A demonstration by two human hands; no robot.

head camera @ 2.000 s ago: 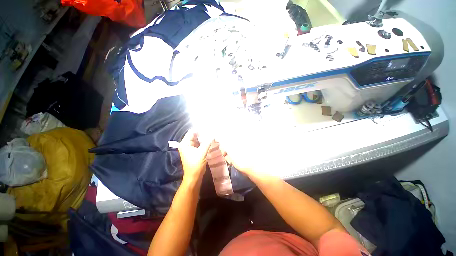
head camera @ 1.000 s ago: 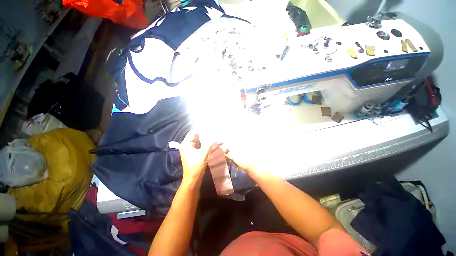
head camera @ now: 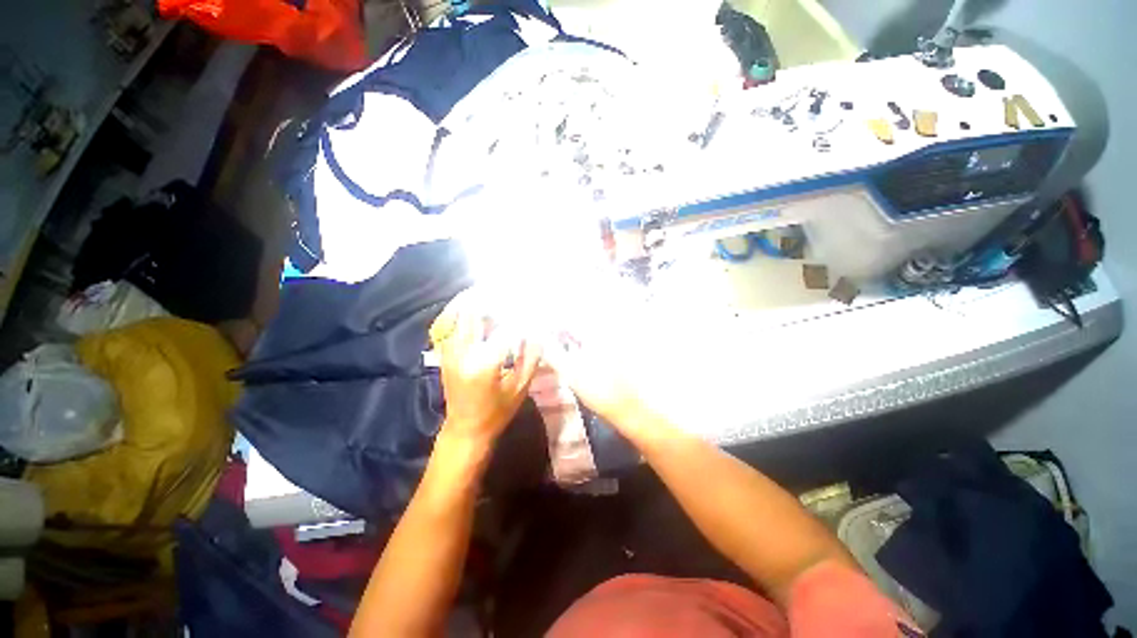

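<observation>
A navy garment panel (head camera: 343, 361) lies left of the needle area and hangs over the table's front edge. A pinkish strip (head camera: 565, 430) hangs down from between my two hands. My left hand (head camera: 484, 380) is bent over the strip's upper end, on the navy cloth's right edge. My right hand (head camera: 599, 380) is close beside it, its fingers washed out by the lamp glare. The strip's top and both sets of fingertips are partly lost in the glare. The sewing machine (head camera: 798, 187) stands behind, its needle area hidden by the glare.
White-and-navy garment pieces (head camera: 374, 162) lie behind the navy cloth. Blue-handled scissors (head camera: 752, 246) lie under the machine arm beside small brown squares (head camera: 815, 277). A yellow bag (head camera: 162, 399) is at the left, an orange-red bag (head camera: 281, 28) at the back. Dark cloth (head camera: 985, 536) lies at lower right.
My left hand has moved up slightly and turned over the strip's upper end. The strip's lower end has shifted slightly right. My right hand has hardly moved.
</observation>
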